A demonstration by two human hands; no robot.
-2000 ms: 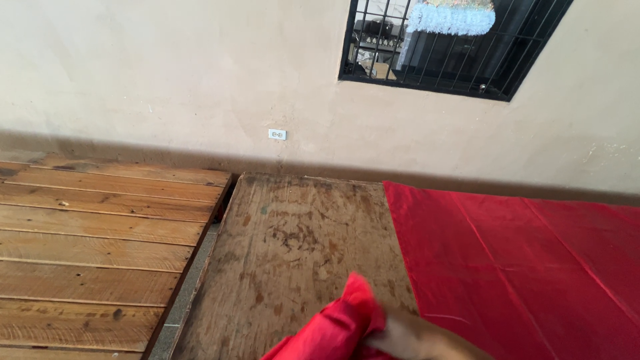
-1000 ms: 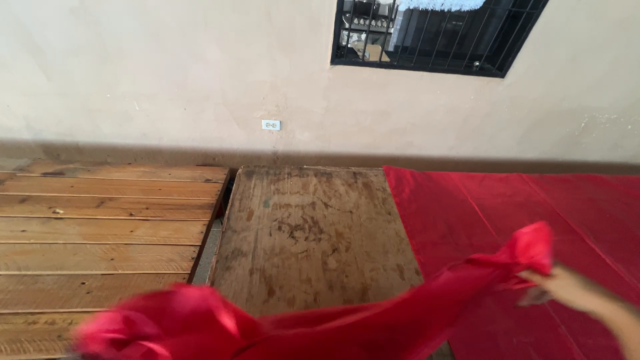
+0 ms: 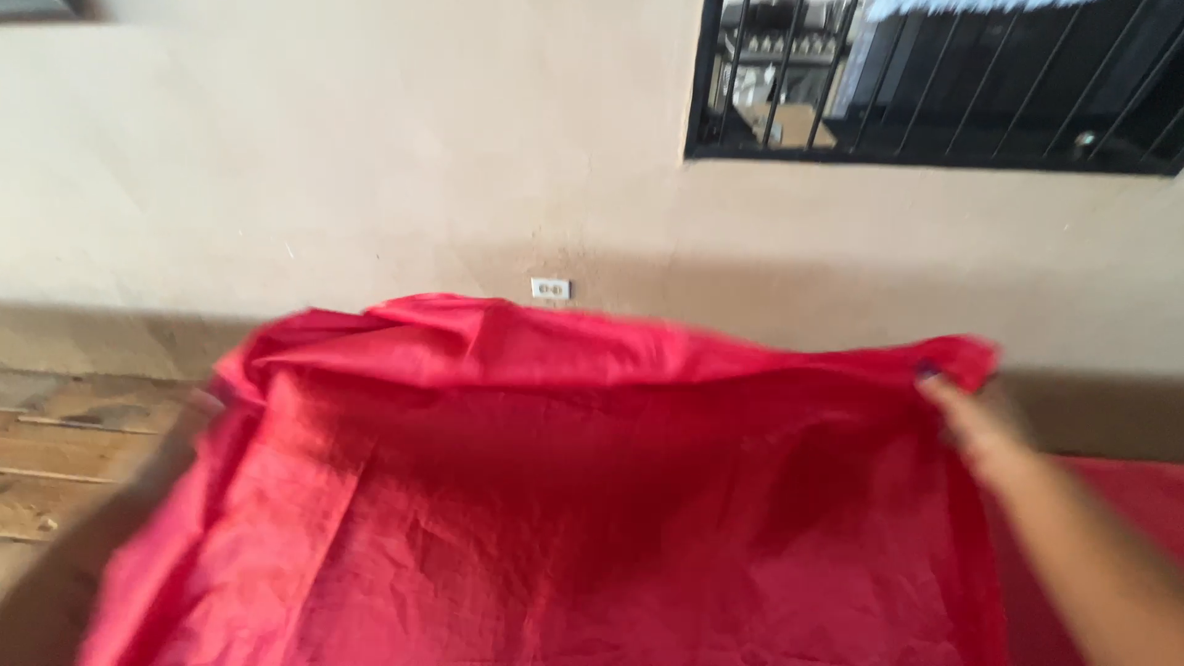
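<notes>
A wrinkled red cloth (image 3: 555, 518) hangs spread between my two hands across the middle of the head view, its top edge bunched in folds. My right hand (image 3: 971, 416) pinches the cloth near its upper right corner, thumb on the near side. At the left, my left hand (image 3: 208, 407) is blurred and partly covered by the cloth at its upper left; it holds the bunched edge. Another stretch of red cloth (image 3: 1128, 499) lies flat at the right, behind my right forearm. The raised cloth hides the bare wooden board seen earlier.
Wooden planks (image 3: 65, 453) lie at the left. A beige wall (image 3: 416, 166) stands behind, with a white electrical outlet (image 3: 550, 289) low on it. At the upper right is a window with black bars (image 3: 888, 162).
The loose red cloth has been lifted and spread wide between both hands. It was bunched low in the view two seconds ago. My left hand and forearm have come into view.
</notes>
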